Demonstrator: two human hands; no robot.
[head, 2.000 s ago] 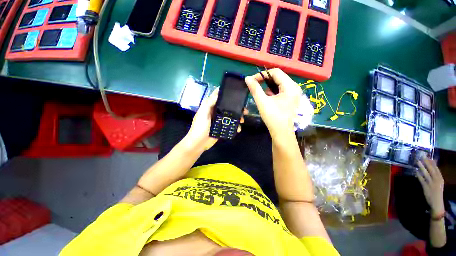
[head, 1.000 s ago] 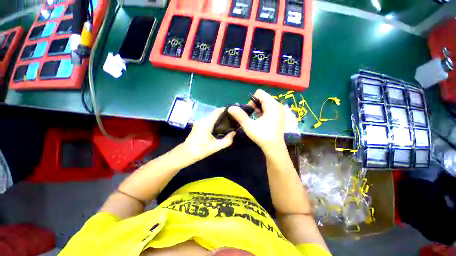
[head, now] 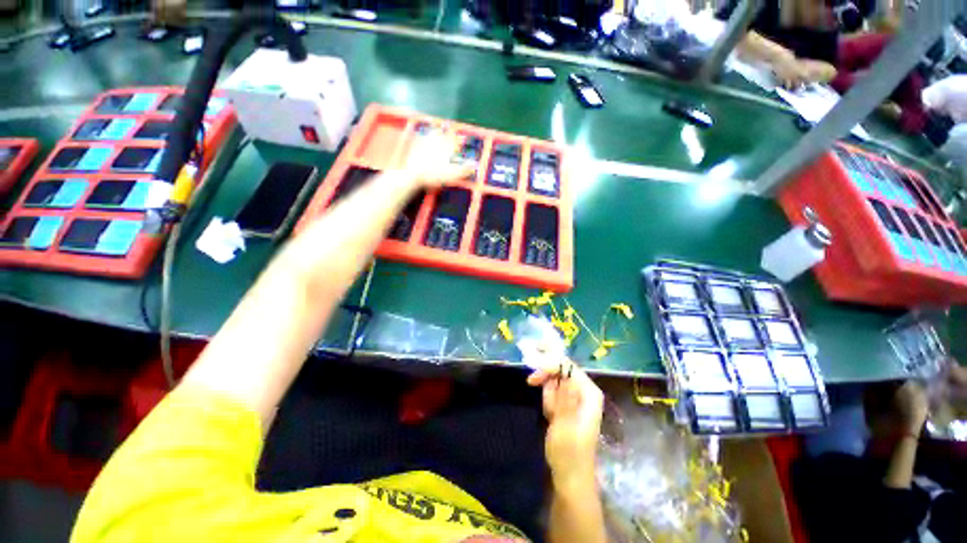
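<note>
My left hand (head: 435,159) is blurred and reaches over the upper row of the red-orange phone tray (head: 482,273); whether it holds a phone cannot be told. Black keypad phones (head: 495,225) lie in the lower row, partly hidden by my left forearm. My right hand (head: 574,403) is at the bench's front edge, fingers pinched on thin dark tweezers (head: 562,371). Crinkled clear film (head: 538,342) lies just above its fingertips, beside yellow pull tabs (head: 607,347). A flat clear film (head: 403,337) lies at the bench edge to the left.
A lens blister tray (head: 739,355) is at right, near a whitish bottle (head: 795,252) and stacked phone trays (head: 848,265). At left are a smartphone (head: 276,197), tissue (head: 221,241), white box unit (head: 292,98), yellow-black screwdriver (head: 180,193) and another tray (head: 101,265). A waste carton (head: 758,488) sits below.
The hands have parted: my left hand has moved from the phone held near my body up over the tray, and my right hand has moved down. The view now shows more of the bench's far side.
</note>
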